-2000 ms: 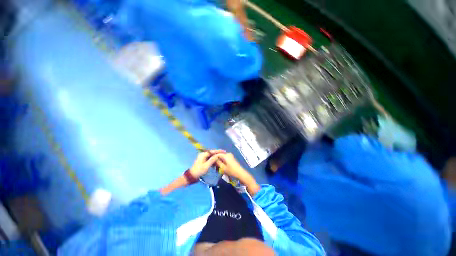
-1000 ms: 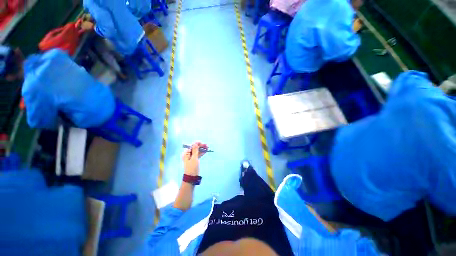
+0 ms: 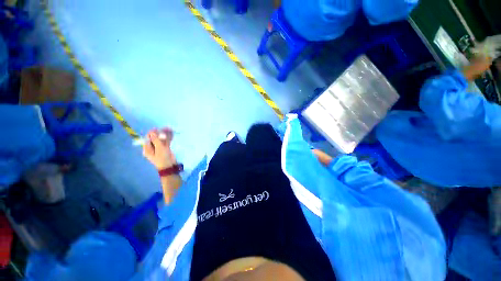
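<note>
My left hand [image 3: 158, 148], with a dark red band at the wrist, is low over the aisle at the left. It is blurred; a small thin pale thing, perhaps a pen [image 3: 162, 135], shows at its fingers. Part of my right hand [image 3: 322, 157] shows beyond the blue sleeve, beside the near edge of a whitish blister tray [image 3: 351, 104]. Its fingers are hidden or too unclear to tell whether they touch the tray. The tray lies on a blue plastic stool [image 3: 314, 131].
Yellow-black tape [image 3: 236, 59] edges the glossy blue aisle [image 3: 165, 66]. A blue stool [image 3: 281, 44] under a seated person is ahead right. Another stool [image 3: 74, 123] and a carton [image 3: 48, 85] are left. A person's arm [image 3: 456, 82] reaches over the green bench at right.
The view has turned, and the tray on the stool now lies closer on the right. My left hand is further left in view. Part of my right hand now shows near the tray.
</note>
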